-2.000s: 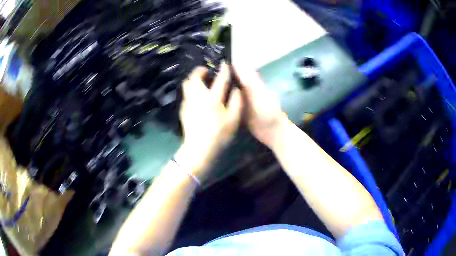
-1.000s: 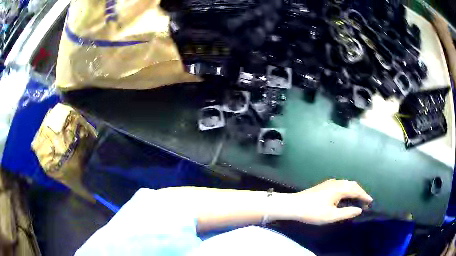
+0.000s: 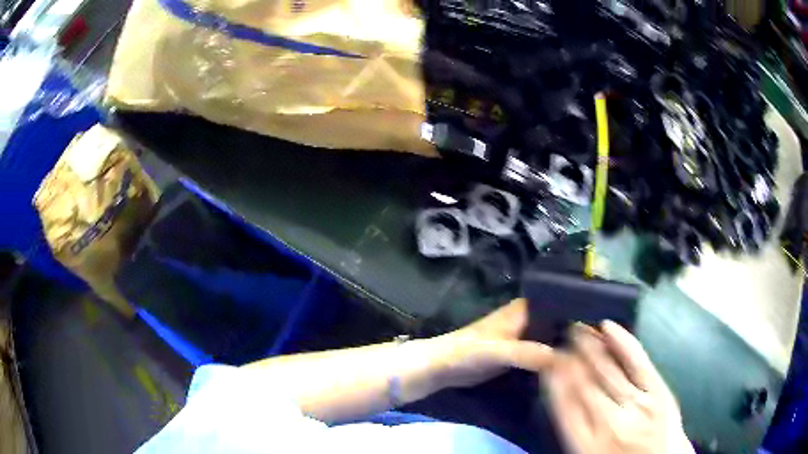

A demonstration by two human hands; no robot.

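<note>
A black power strip housing (image 3: 580, 300) is held over the bench's front edge, blurred. A yellow-green lead (image 3: 602, 177) stands up from its far side. My left hand (image 3: 507, 341) grips the housing at its left end, thumb and fingers partly hidden. My right hand (image 3: 616, 386) is blurred, with its curled fingers against the housing's near edge at the right. Loose grey socket inserts (image 3: 443, 233) lie on the bench left of the housing.
A tan sack (image 3: 275, 75) lies at the back left. A heap of black parts (image 3: 709, 133) covers the back right, beside a pale sheet (image 3: 753, 293). Blue bins (image 3: 221, 284) and a smaller tan bag (image 3: 97, 204) are at left. A small black part (image 3: 755, 402) lies at right.
My right hand has come into view at the housing. My left hand has moved left and now holds the housing with its yellow lead. The camera view has shifted, moving the sack rightward.
</note>
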